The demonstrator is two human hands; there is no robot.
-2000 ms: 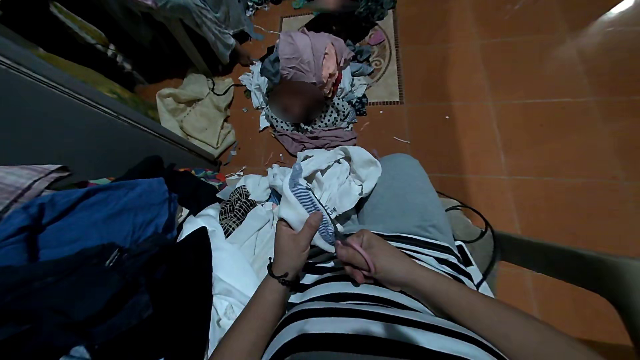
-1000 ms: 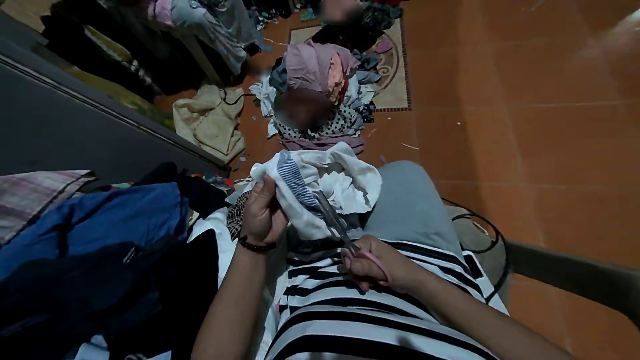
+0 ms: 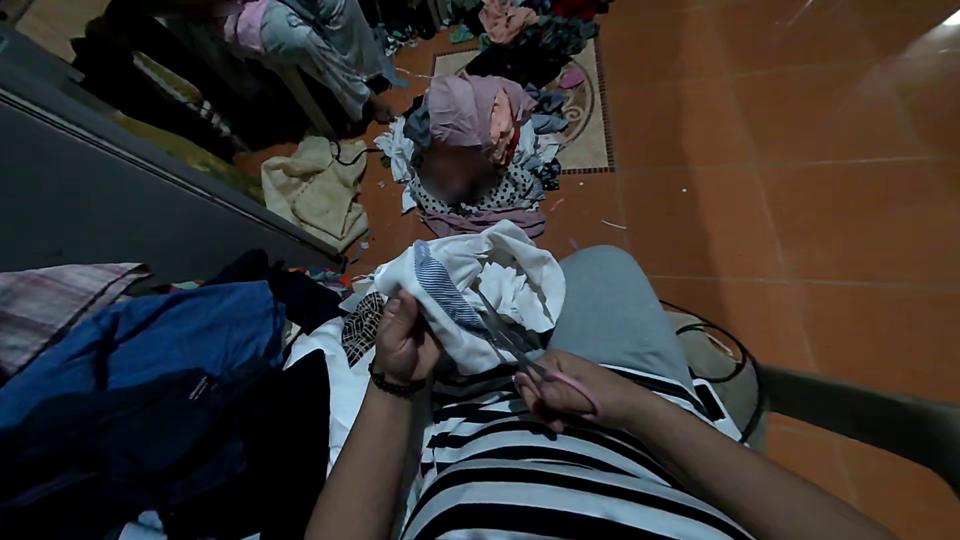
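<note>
A white cloth [image 3: 469,259] with a blue-striped band [image 3: 442,289] lies bunched over my lap. My left hand [image 3: 405,341], with a dark beaded bracelet at the wrist, pinches its left edge between thumb and fingers. In my right hand [image 3: 559,390] is a pair of scissors [image 3: 517,349] with pink handles. The blades are parted and point up and left, against the cloth beside the striped band. Whether cloth lies between the blades cannot be told. Part of the cloth's lower edge is hidden behind the blades.
Blue and dark garments [image 3: 187,322] pile up at my left, beside a grey panel [image 3: 150,187]. Ahead on the tiled floor are a cream cloth [image 3: 315,191], a heap of clothes [image 3: 480,112] and a patterned mat [image 3: 592,135]. A chair arm [image 3: 855,409] curves at my right.
Two seconds ago the scissors were mostly hidden by the cloth and my hand; now their parted blades show over it. My hands have moved slightly apart, the left still holding the cloth.
</note>
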